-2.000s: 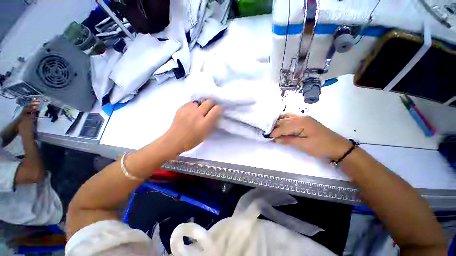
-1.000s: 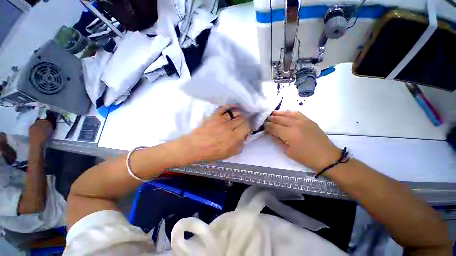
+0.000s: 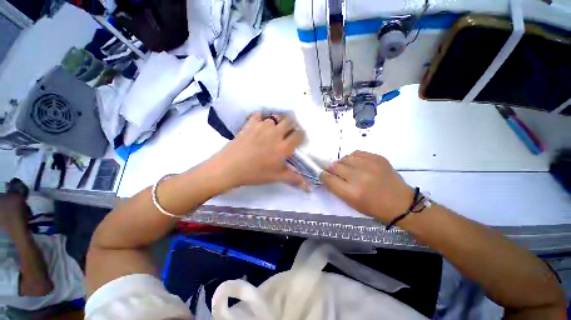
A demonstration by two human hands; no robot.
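A light grey fabric panel (image 3: 304, 164) lies folded between my two hands on the white table, in front of the machine needle area. My left hand (image 3: 266, 150) grips its left part, with more pale cloth and a dark cloth edge (image 3: 219, 123) showing behind the hand. My right hand (image 3: 363, 184) pinches its right end at the fingertips. The presser foot and needle (image 3: 337, 103) stand behind the hands, with no cloth seen under them. The fingertips under the fabric are partly hidden.
The white sewing machine (image 3: 313, 36) stands at upper right with a strapped smartphone (image 3: 494, 62). Pens (image 3: 521, 129) lie at right. A bundle of cut pieces (image 3: 159, 87) is at upper left, a grey vented box (image 3: 55, 112) far left. Another person's arm (image 3: 25, 250) shows at left.
The pale fabric, raised and loose a second ago, is now lower and folded between my hands. The hands have moved slightly relative to the machine, and the whole view has shifted.
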